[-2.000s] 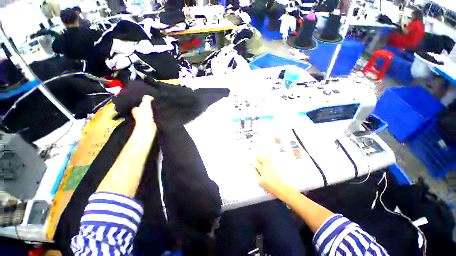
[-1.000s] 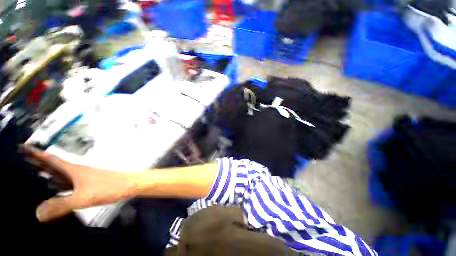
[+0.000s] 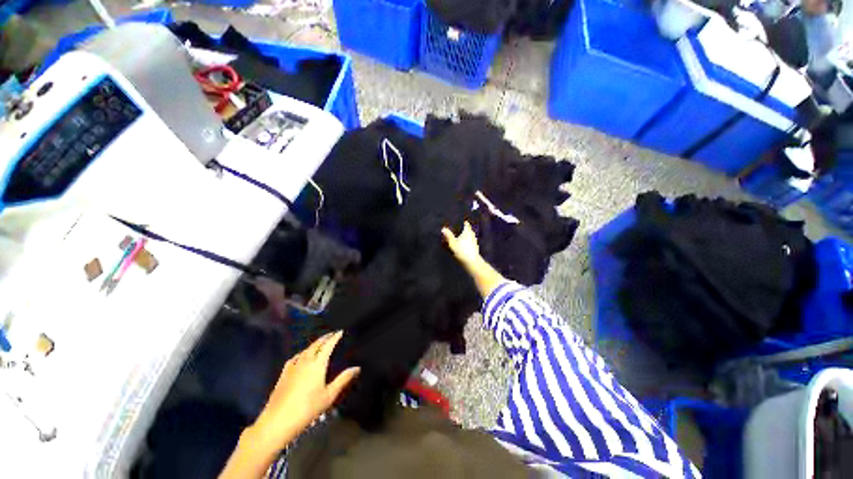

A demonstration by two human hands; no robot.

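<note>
A heap of black garments (image 3: 505, 168) lies low, right of the sewing machine. Black cloth (image 3: 397, 290) runs from it towards my lap. My right hand (image 3: 463, 245) is on the heap, thumb and a fingertip showing; whether it grips cloth is unclear. My left hand (image 3: 304, 385) is at the near left edge of the cloth, thumb and fingers apart, with nothing seen held in it. A white cord (image 3: 496, 209) and a looped white cord (image 3: 397, 171) lie on the black cloth.
The white machine table (image 3: 187, 309) with its dark control panel (image 3: 73, 136) is at left, with small tan tabs (image 3: 93, 269) and a pink-and-green item (image 3: 125, 264). Blue crates (image 3: 617, 70) stand behind. Another black heap (image 3: 720, 271) fills a blue crate at right.
The view has swung right from the machine to the black heap. My right hand has moved out onto the heap. My left hand has come in at the lower left, off the garment at the machine.
</note>
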